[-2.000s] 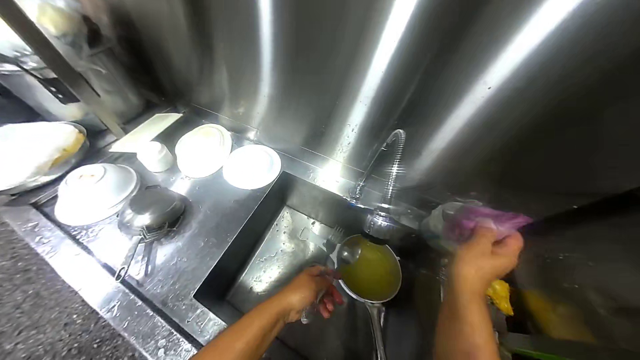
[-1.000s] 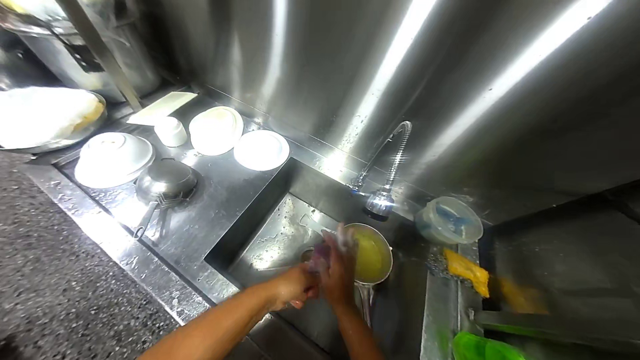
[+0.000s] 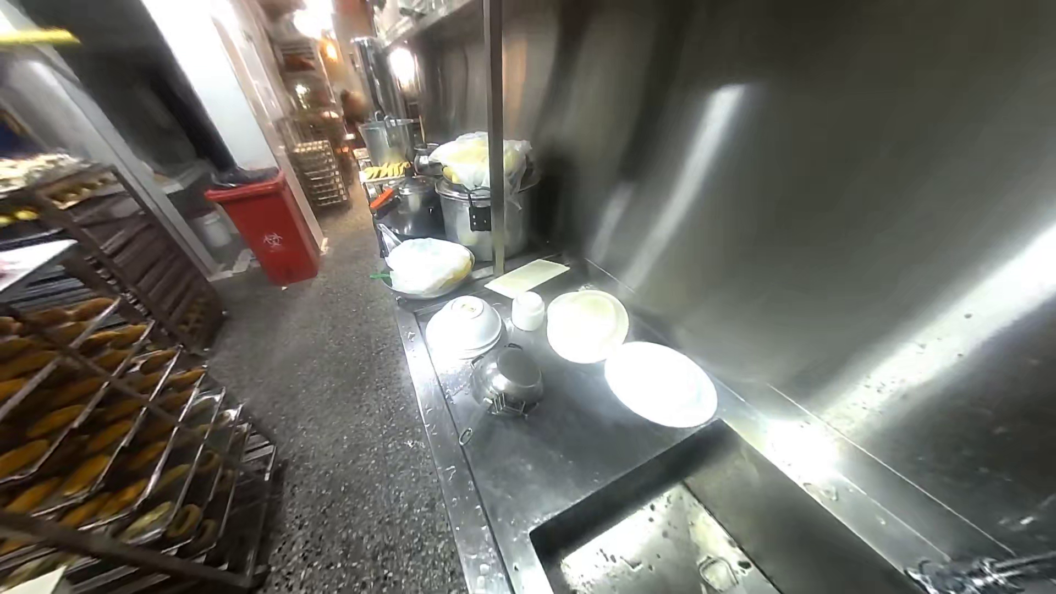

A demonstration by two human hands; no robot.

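Observation:
Neither of my hands shows in the head view. A stainless steel sink (image 3: 610, 511) lies at the bottom right, with water drops on its floor. On the metal drainboard (image 3: 544, 445) beside it, a small metal saucepan (image 3: 510, 375) rests upside down, its handle toward the front edge. White bowls (image 3: 464, 327) are stacked upside down behind it, next to a small white cup (image 3: 528, 311). White round plates or bowls (image 3: 587, 327) and a white oval plate (image 3: 661, 384) lie nearer the steel wall.
A flat pale board (image 3: 526, 278) lies beside a metal post (image 3: 496, 148). Beyond are a bag-covered pan (image 3: 428, 268) and a large steel pot (image 3: 487, 219). Across the speckled floor stand a red bin (image 3: 268, 231) and a rack of bread (image 3: 107, 445).
The view has swung far to the left. Both hands, at the sink with a pan of yellowish liquid a second ago, are out of view.

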